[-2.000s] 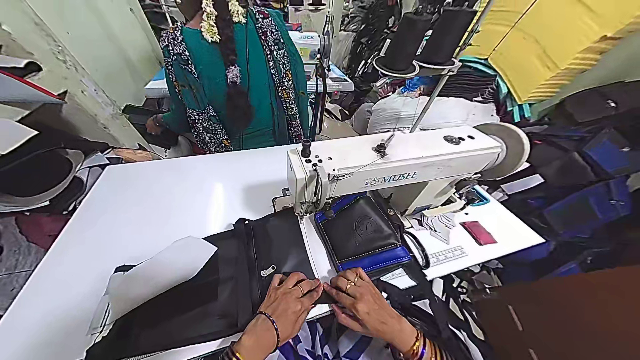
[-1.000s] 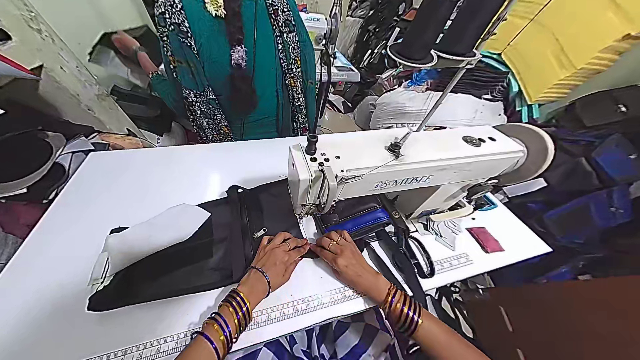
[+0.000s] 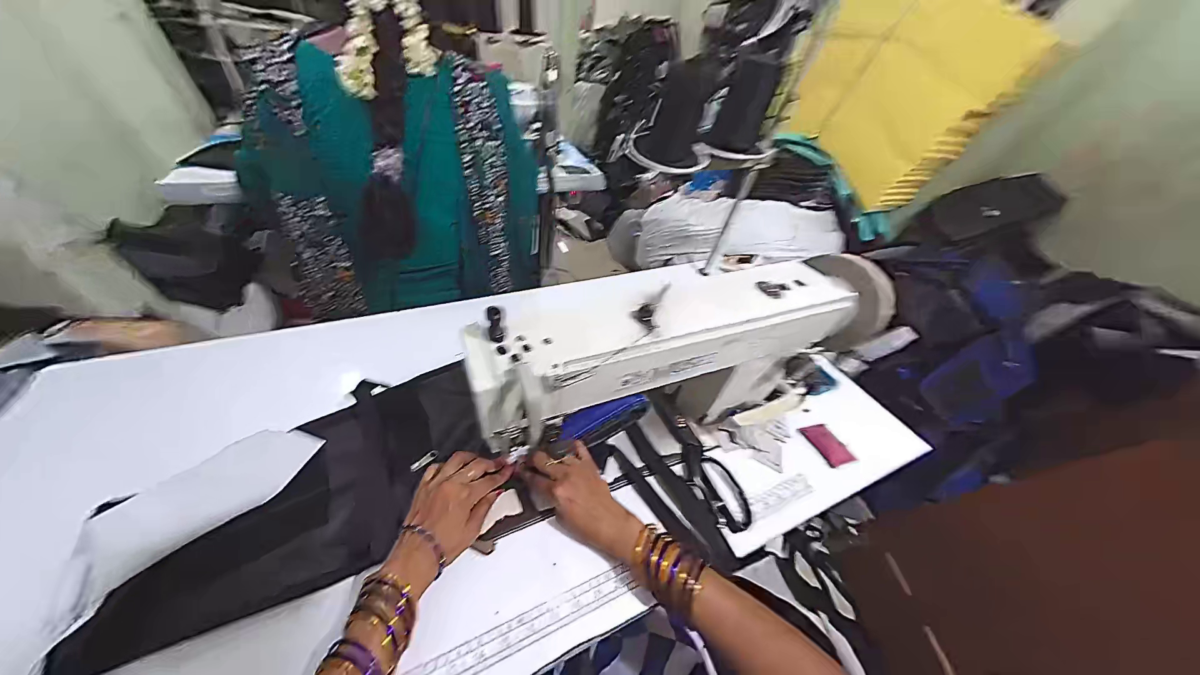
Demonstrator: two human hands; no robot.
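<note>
A white industrial sewing machine (image 3: 656, 347) stands across the white table. Black bag fabric (image 3: 347, 478) with a zip pull lies under its needle end and stretches to the lower left. My left hand (image 3: 459, 506) presses the fabric just in front of the presser foot, fingertips close to the needle. On the other side of the foot, my right hand (image 3: 577, 492) pinches the fabric edge with bent fingers. A blue and black panel (image 3: 605, 417) shows partly behind the right hand, under the machine arm. White lining (image 3: 197, 506) lies over the black fabric at left.
Black straps (image 3: 666, 487) and a black loop (image 3: 727, 492) lie right of my right hand. A red piece (image 3: 827, 445) and scraps (image 3: 759, 436) rest near the machine base. A printed ruler (image 3: 553, 619) runs along the front edge. A person in green (image 3: 422, 187) stands behind the table.
Two seconds ago both hands were farther from the needle on the fabric; now they are close to it. The blue and black panel, fully visible then, is now mostly hidden under the machine arm.
</note>
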